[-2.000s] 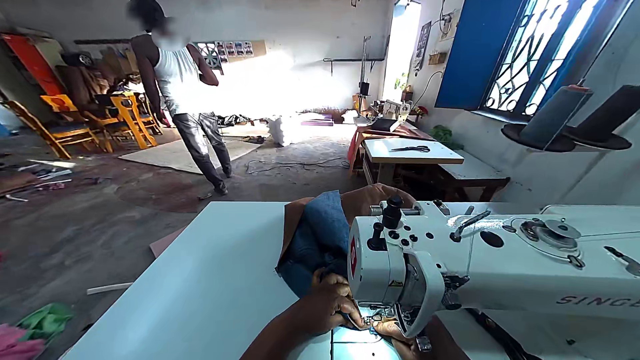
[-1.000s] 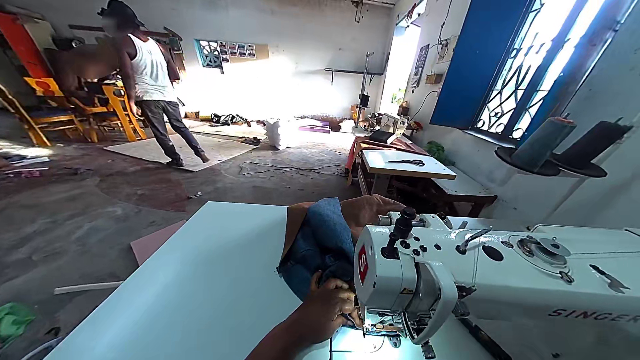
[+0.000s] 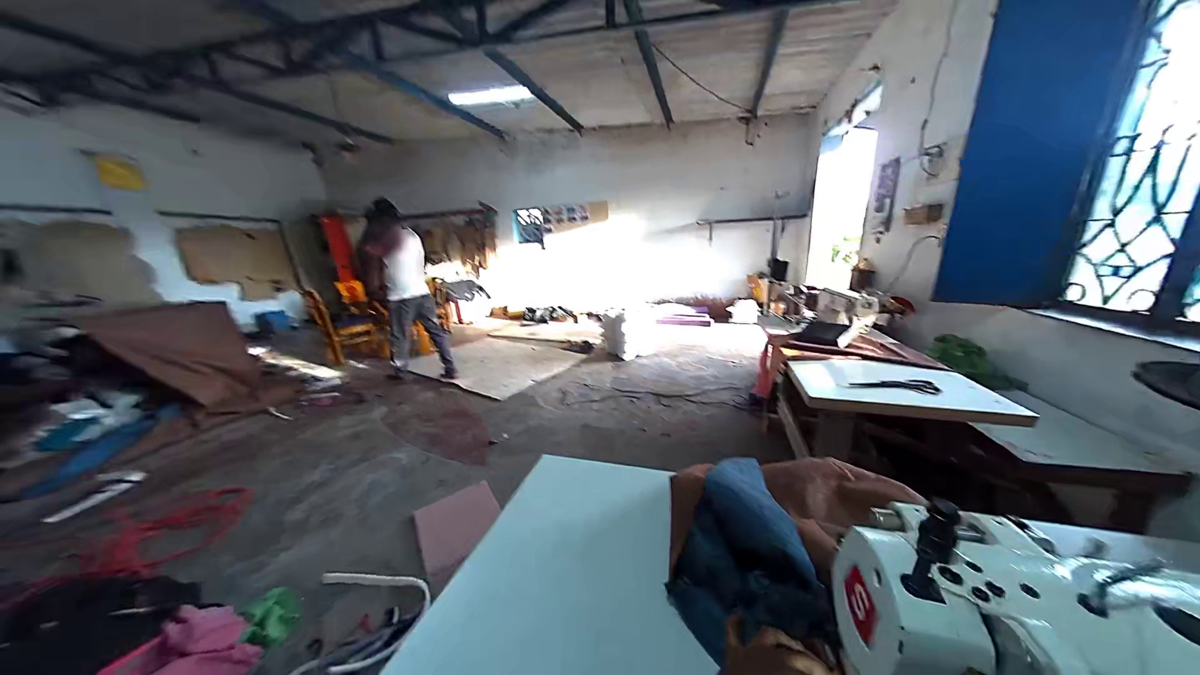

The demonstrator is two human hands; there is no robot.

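Observation:
At the bottom edge, part of my left hand (image 3: 773, 650) shows against bunched blue denim (image 3: 750, 553), just left of the white Singer sewing machine's head (image 3: 900, 591). Its fingers are mostly cut off by the frame. Brown cloth (image 3: 825, 492) lies behind and beside the denim on the pale sewing table (image 3: 572, 572). My right hand is out of view, and so are the needle and presser foot.
Scissors (image 3: 900, 384) lie on a white-topped table (image 3: 909, 398) ahead. A person (image 3: 408, 281) stands near wooden chairs (image 3: 342, 323) at the far left. Pink cloth (image 3: 206, 642), green cloth (image 3: 272, 614) and red cord (image 3: 169, 525) lie on the floor at left.
The view has swung up and left, taking most of my left hand out of frame. My right hand, seen near the needle two seconds ago, is no longer visible.

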